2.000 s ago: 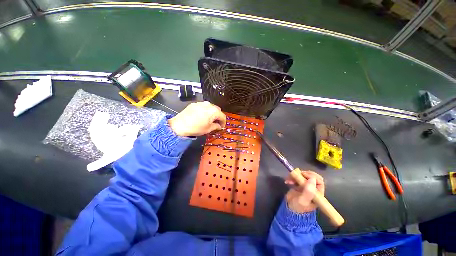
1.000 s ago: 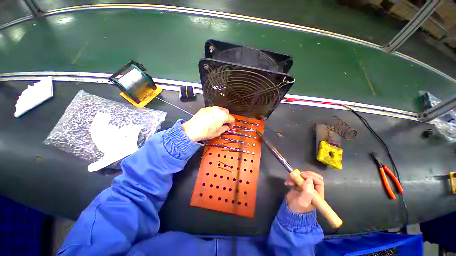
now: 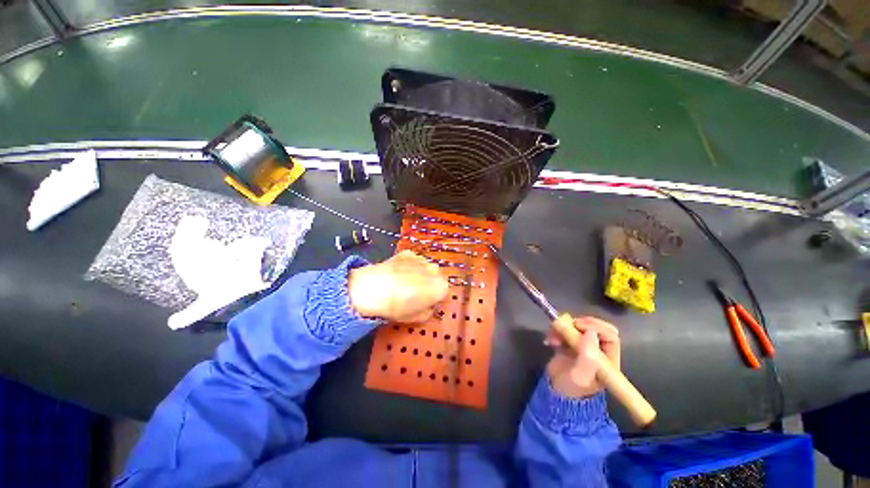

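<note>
An orange-red perforated jig (image 3: pixel 424 367) lies in front of me, with rows of small leaded parts across its upper half. My left hand (image 3: pixel 401 288) is over the jig's left middle, fingers curled together by a row of parts; what the fingertips hold is hidden. My right hand (image 3: pixel 584 355) grips the pale wooden handle of the soldering iron (image 3: pixel 539 297), its tip at the upper right rows. Solder wire (image 3: pixel 339 212) runs from the spool (image 3: pixel 250 155) onto the jig's upper left, above my left hand.
A black fan (image 3: pixel 458 162) stands behind the jig. Left are a bubble bag (image 3: pixel 134 238), a white glove or cloth (image 3: pixel 215 267) and small black parts (image 3: pixel 352 239). Right are a yellow sponge stand (image 3: pixel 630 286), orange-handled cutters (image 3: pixel 746 334) and a blue crate (image 3: pixel 792 462).
My left hand has moved down the jig, away from the upper rows and the solder wire. Small black parts beside the jig are now uncovered. The right hand and iron have hardly moved.
</note>
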